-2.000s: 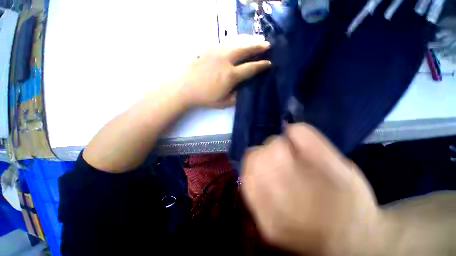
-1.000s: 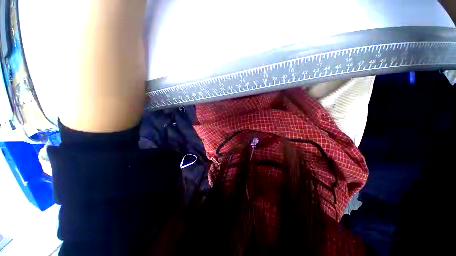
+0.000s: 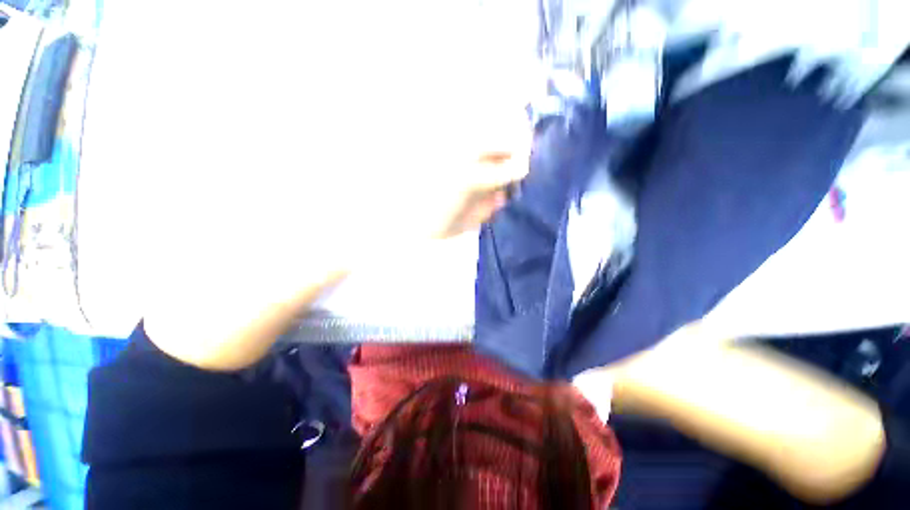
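The dark blue garment [image 3: 738, 189] spreads right of the machine's needle area, with a narrower folded strip [image 3: 519, 259] hanging over the table's front edge. My left hand [image 3: 479, 199] is washed out by glare; its fingers touch the strip's left edge below the needle area, and their grip is unclear. My right hand [image 3: 604, 383] is blurred at the strip's lower end, below the table edge; whether its fingers hold the cloth is unclear. Shiny metal machine parts [image 3: 569, 85] are blurred at the top. A grey cylinder [image 3: 631, 90] stands right of them.
The white table [image 3: 249, 129] is overexposed. A grey ruled tape [image 3: 389, 331] runs along its front edge. A small pink-red tool [image 3: 837, 204] lies at right. A blue crate [image 3: 55, 398] is below left. Red checked clothing [image 3: 419, 383] and black sleeves are below the edge.
The view has swung back up from the clothing to the table. Compared with two seconds ago, my right hand is lower, the garment's lower strip is more spread, and the picture is brighter.
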